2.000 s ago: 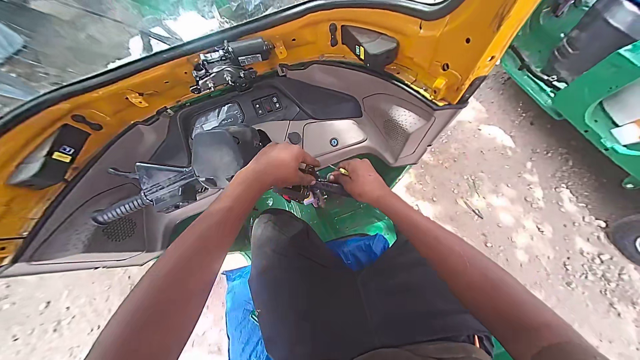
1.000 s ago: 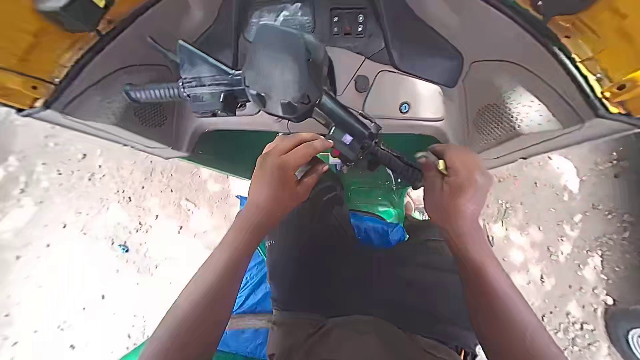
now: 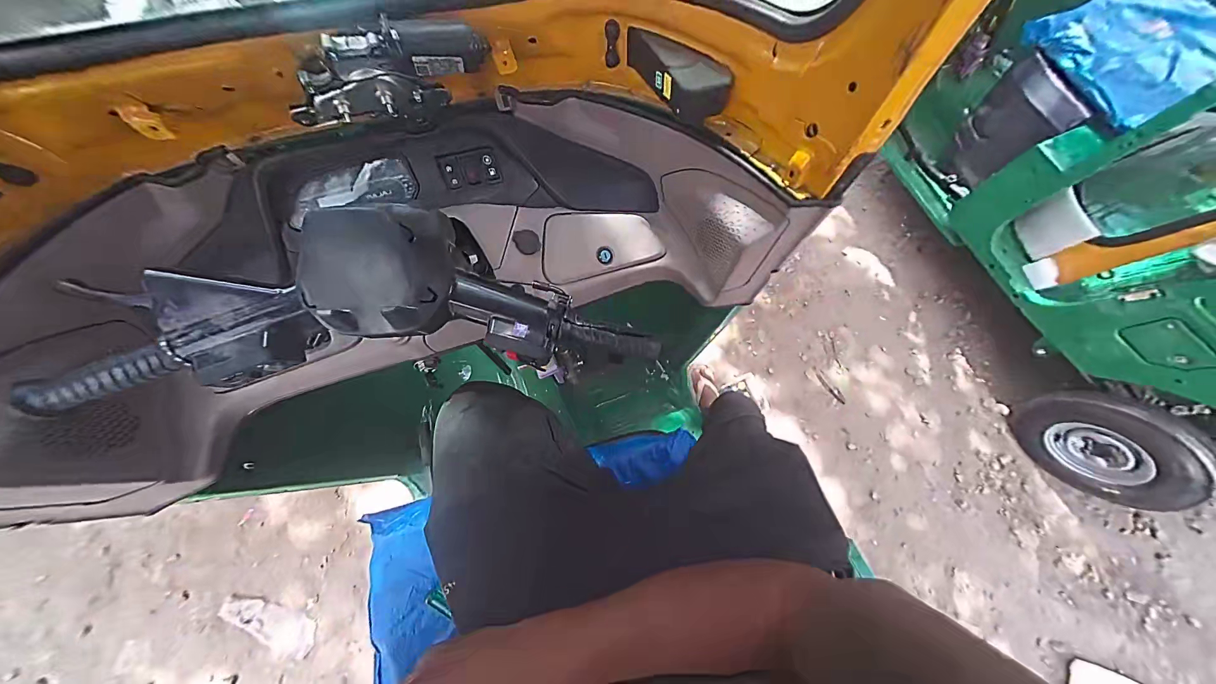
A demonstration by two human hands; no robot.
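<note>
A black handlebar with a central cover [image 3: 375, 271] spans the cab of an auto rickshaw. Its ribbed left grip [image 3: 95, 380] points to the lower left. On the right side, a switch housing [image 3: 521, 337] with a red button sits beside the black right grip [image 3: 608, 342]. Neither of my hands is in view. A bare forearm crosses low over my dark trousers, its hand out of frame. Nothing touches the handlebar.
Behind the handlebar lie the grey dashboard [image 3: 598, 237], an instrument cluster and a wiper motor [image 3: 389, 71] on the yellow front panel. Blue plastic sheeting [image 3: 399, 579] lies by my legs. Another green vehicle [image 3: 1092, 247] stands at the right.
Both hands were at the right part of the handlebar, one holding a small yellow item near the grip. They have left it and gone out of view. The view has shifted.
</note>
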